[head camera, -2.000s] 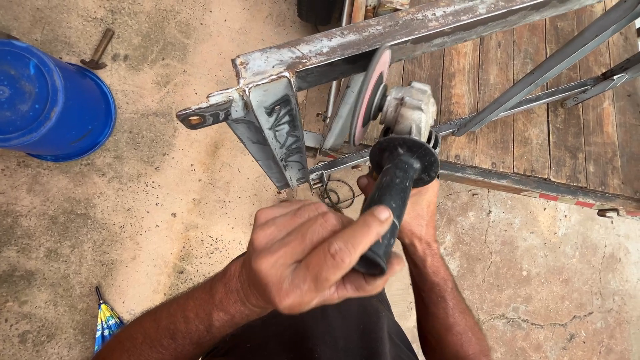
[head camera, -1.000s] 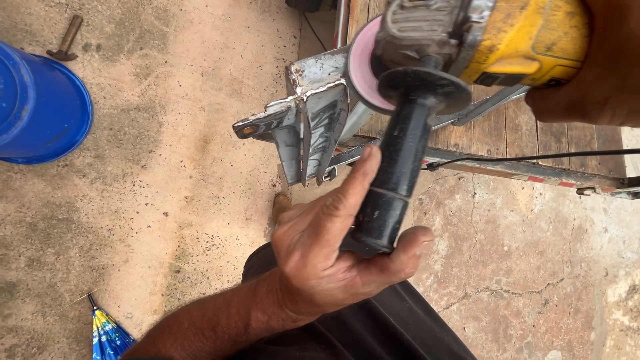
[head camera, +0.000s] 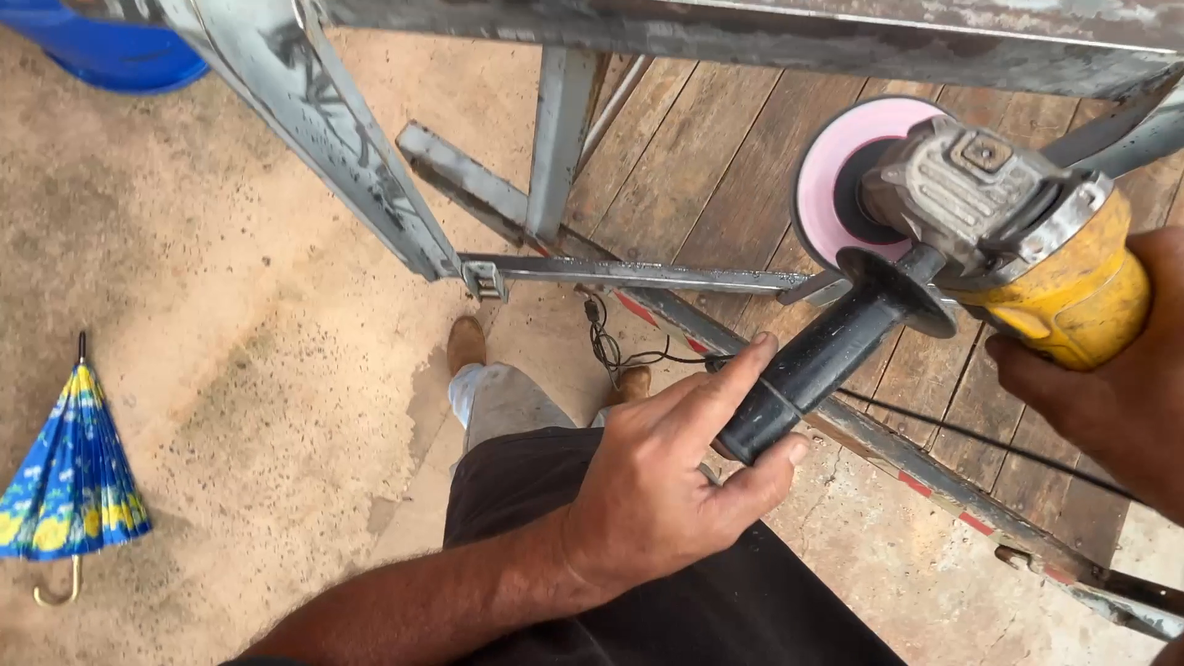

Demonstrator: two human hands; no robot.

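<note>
A yellow angle grinder (head camera: 1045, 250) with a pink abrasive disc (head camera: 837, 190) is held over the wooden deck. My right hand (head camera: 1101, 398) is wrapped round its yellow body at the right edge. My left hand (head camera: 684, 462) has thumb and fingers around the lower end of the black side handle (head camera: 800, 370). The disc's face is turned up toward the camera, below a grey steel beam (head camera: 740, 51) of a welded frame; it seems apart from the metal. At the left, a grey steel post (head camera: 324, 139) slants down to a thin crossbar (head camera: 638, 275).
Wooden deck planks (head camera: 703, 176) lie under the frame, edged by a metal rail (head camera: 888, 444) with red and white tape. A black cord (head camera: 980, 439) crosses them; a coiled cable (head camera: 606, 347) lies by my shoes. A folded blue umbrella (head camera: 79, 462) and a blue plastic barrel (head camera: 129, 55) are left.
The grinder and both hands have shifted relative to the frame, and the disc now shows its broad face. The view has moved a lot, bringing the shoes and whole umbrella into sight.
</note>
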